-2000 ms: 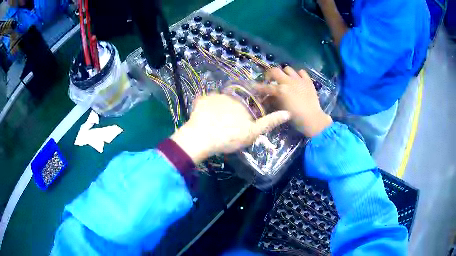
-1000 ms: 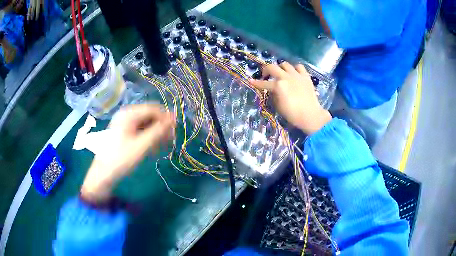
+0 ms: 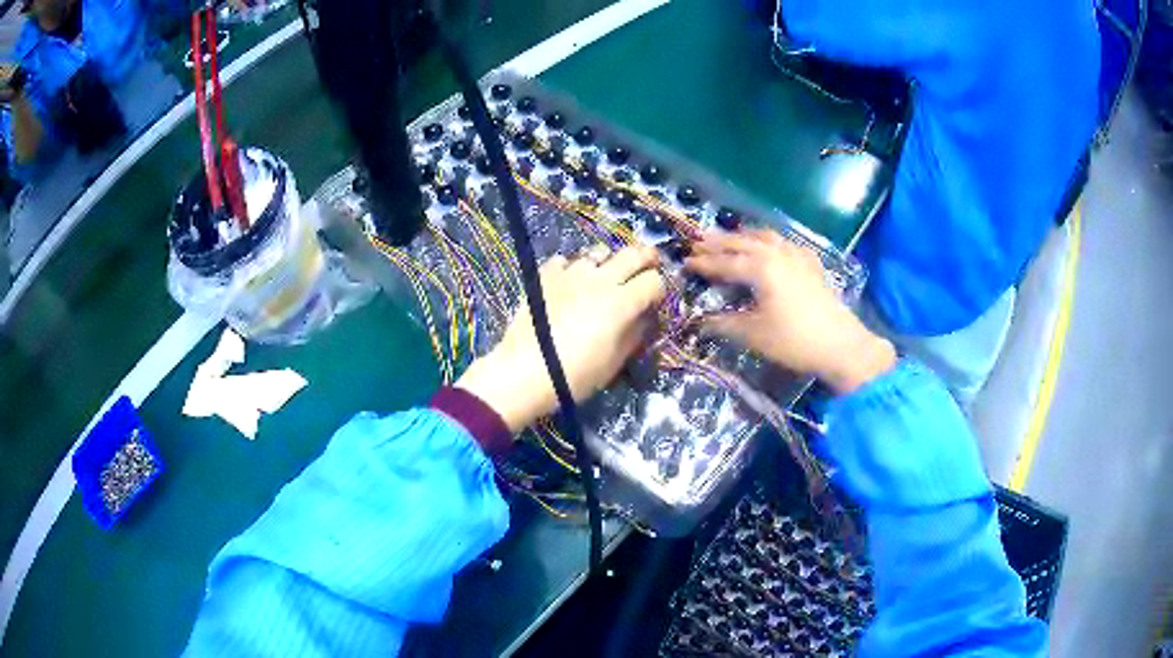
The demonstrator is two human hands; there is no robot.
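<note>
A clear plastic motor tray (image 3: 688,482) lies on the bench with rows of black-topped motors (image 3: 618,157) along its far side. Yellow, orange and purple motor wires (image 3: 482,257) trail over the tray and its near edge. My left hand (image 3: 572,321) is over the tray's middle, fingers curled at the wires; its fingertips are partly hidden, so its grip cannot be told. My right hand (image 3: 785,302) is beside it over the tray's right part, slightly blurred, fingers apart, with wires between the two hands.
A plastic-wrapped grease jar (image 3: 290,276) holding red sticks (image 3: 215,154), white scrap (image 3: 245,386) and blue screw box (image 3: 93,465) are at left. A black screwdriver (image 3: 367,116) hangs with its cord (image 3: 525,251) across the view. A black crate (image 3: 1045,540) is below the bench. A blue-smocked person (image 3: 978,154) is at right.
My left hand has moved from near the jar rightward onto the tray, beside my right hand. My right hand has shifted slightly; its fingers are now more spread. The view has shifted a little.
</note>
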